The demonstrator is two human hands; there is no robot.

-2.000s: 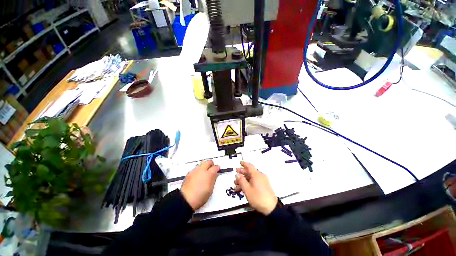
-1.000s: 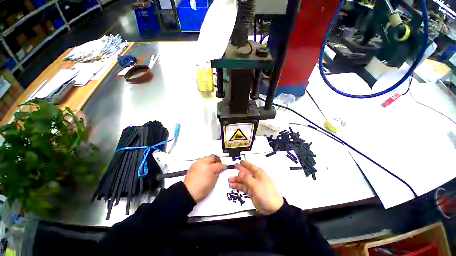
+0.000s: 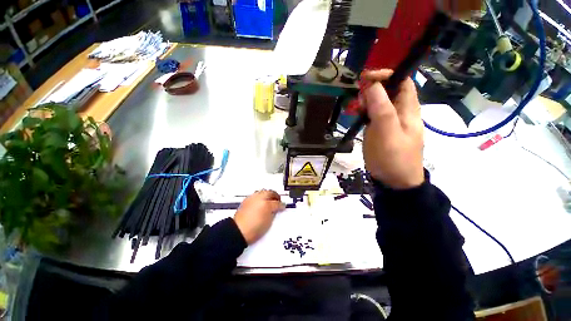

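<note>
My left hand [image 3: 257, 215] lies low on the white sheet and holds a black strip [image 3: 222, 205] by its end, at the foot of the bench press [image 3: 305, 170]. The strip runs left to the bundle. My right hand [image 3: 394, 128] is raised to the right of the press head and grips the dark press lever [image 3: 418, 53]. The strip's tip is beside the press foot; whether it lies under it cannot be told. Tiny black bits [image 3: 298, 245] are scattered in front.
A bundle of black strips [image 3: 172, 188] tied with blue cord [image 3: 182, 192] lies left of the press. A leafy plant [image 3: 56, 172] stands at far left. Short black pieces [image 3: 354, 182] lie right of the press, partly behind my right arm. A blue hose [image 3: 476, 134] loops at right.
My right hand has left the strip and moved up and right onto the press lever. My left hand stays by the press foot with the strip. The view has shifted slightly.
</note>
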